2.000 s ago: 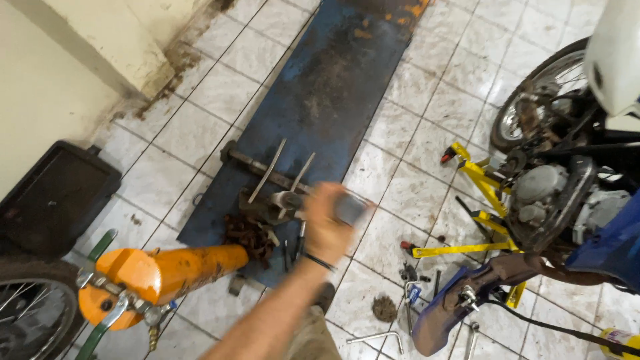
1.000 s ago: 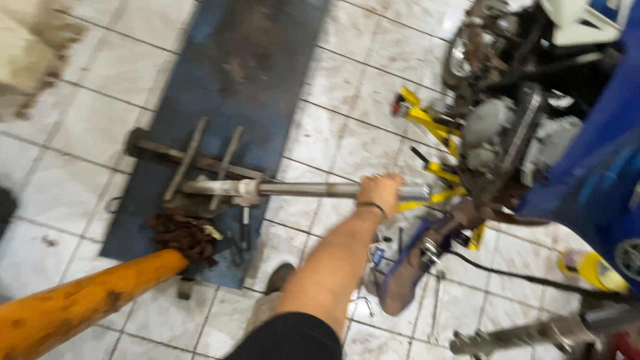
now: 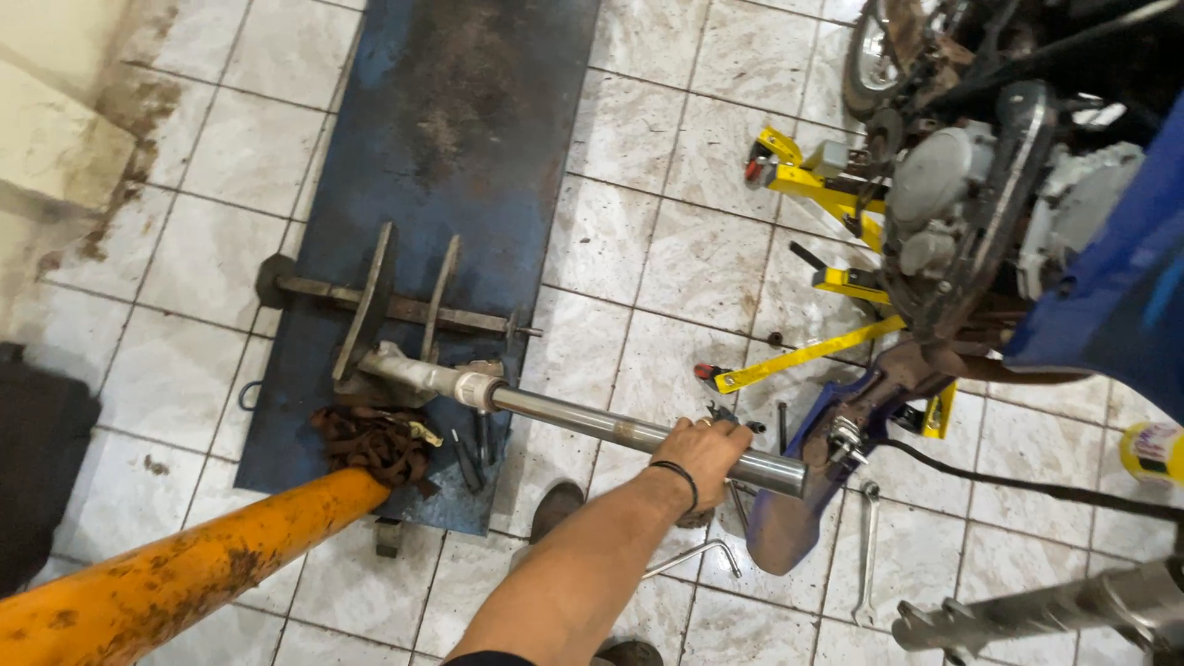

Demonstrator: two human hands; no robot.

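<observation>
My left hand (image 3: pixel 701 455), with a ring and a black wrist band, grips the bare metal tube of a motorcycle fork leg (image 3: pixel 573 421) near its free end. The tube slants across the view, past the edge of a blue metal platform (image 3: pixel 462 185). Its light lower casting (image 3: pixel 412 370) lies at a steel clamp or stand (image 3: pixel 402 305) with a cross bar and two long prongs; how it is held there is hidden. A dark brown rag (image 3: pixel 370 439) and several dark tools (image 3: pixel 474 453) are beside it. My right hand is not in view.
An orange cylinder (image 3: pixel 213 546) crosses the lower left. At right, a partly dismantled motorcycle (image 3: pixel 953 194) is by a yellow stand (image 3: pixel 814 351). A blue fender (image 3: pixel 786 518), a combination wrench (image 3: pixel 868 555) and a bent bar (image 3: pixel 703 555) are on the tiles. Another metal tube (image 3: pixel 1027 601) is lower right.
The fork tube, foreshortened and blurred two seconds ago, now reaches out to the right. My left hand has moved right with its end. The view has shifted considerably.
</observation>
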